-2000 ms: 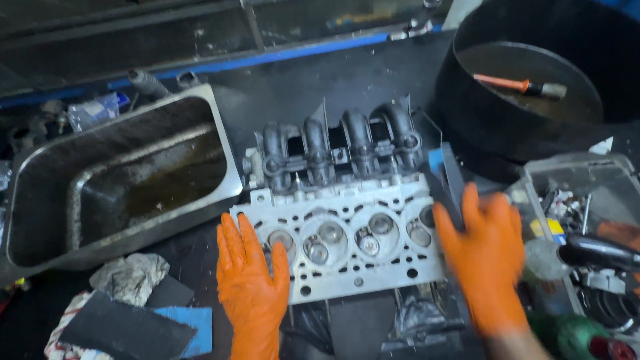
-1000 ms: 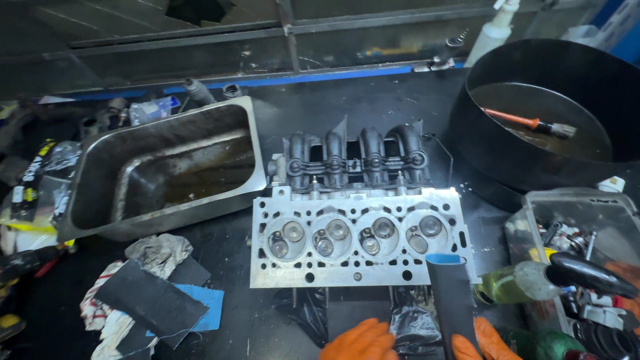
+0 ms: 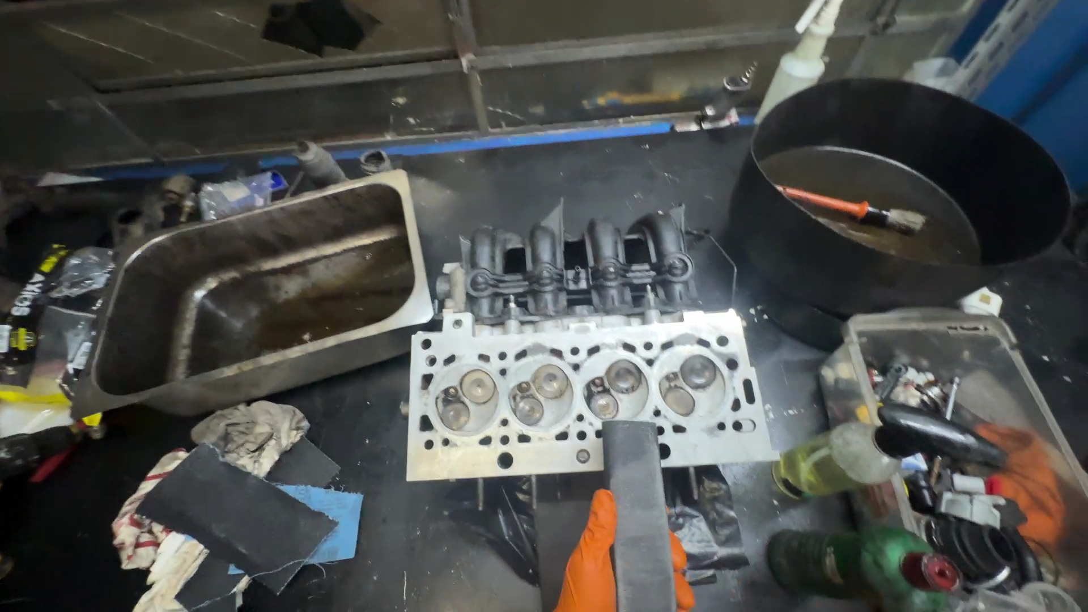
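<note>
My left hand (image 3: 597, 552), in an orange glove, grips a long dark grey sanding block (image 3: 636, 510) at the bottom centre. Its thumb lies along the left side and fingertips show on the right. The block's far end overlaps the near edge of an aluminium cylinder head (image 3: 544, 455), which lies with its combustion chambers and valves facing up. Behind the head stands a black intake manifold (image 3: 544, 270). My right hand is out of view. Dark abrasive sheets (image 3: 238, 518), a blue sheet (image 3: 340, 518) and crumpled rags (image 3: 255, 433) lie at the lower left.
A metal pan (image 3: 416, 263) with dark liquid stands left. At the right are a round black tub (image 3: 790, 272) holding an orange-handled brush (image 3: 824, 202), a clear plastic bin (image 3: 1003, 340) of parts, a spray bottle with yellowish liquid (image 3: 816, 467) and a green bottle (image 3: 841, 561).
The block, beside the head's right side two seconds ago, is now in front. A second ago my right hand was at the block with my left hand to its left; now my left hand holds it.
</note>
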